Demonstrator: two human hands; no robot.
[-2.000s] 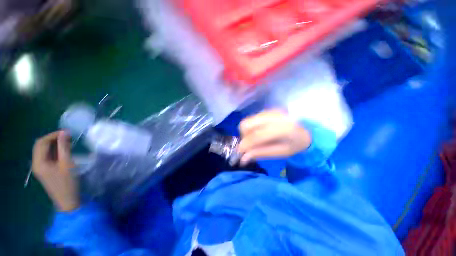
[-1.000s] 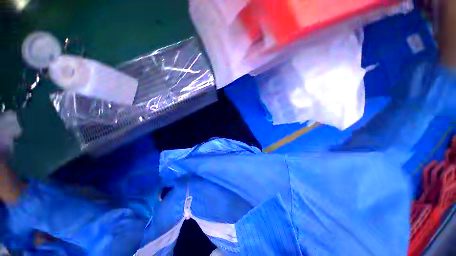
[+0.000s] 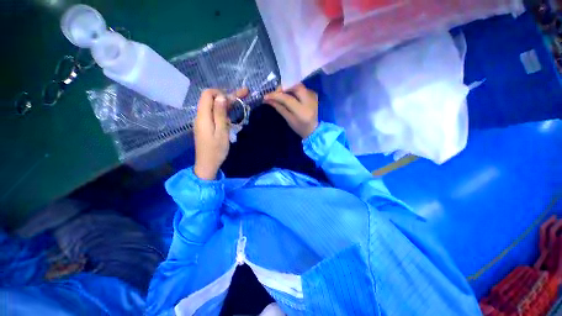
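My left hand (image 3: 211, 131) holds a silver metal ring (image 3: 239, 111) upright between thumb and fingers, over the front edge of the clear plastic bag. A small whitish scrap (image 3: 233, 132) shows just below the ring. My right hand (image 3: 299, 108) is to the right of the ring, apart from it, with thumb and fingertips together at the bag's right corner; whether it pinches something small I cannot tell. A translucent white bottle (image 3: 146, 73) lies tilted on the clear bag (image 3: 132, 137), its round cap (image 3: 84, 26) open.
Several rings (image 3: 52, 92) lie on the green bench (image 3: 37, 151) at left. A red tray (image 3: 425, 18) under whitish sheets (image 3: 296, 46) is at upper right, a white bag (image 3: 425, 105) below it. Another person's blue sleeve (image 3: 80, 296) is at lower left. Red racks (image 3: 524, 290) are at lower right.
Both hands have come back in front of the body, the left now with a ring. The right hand was out of view one second ago. Whitish sheets now cover more of the red tray.
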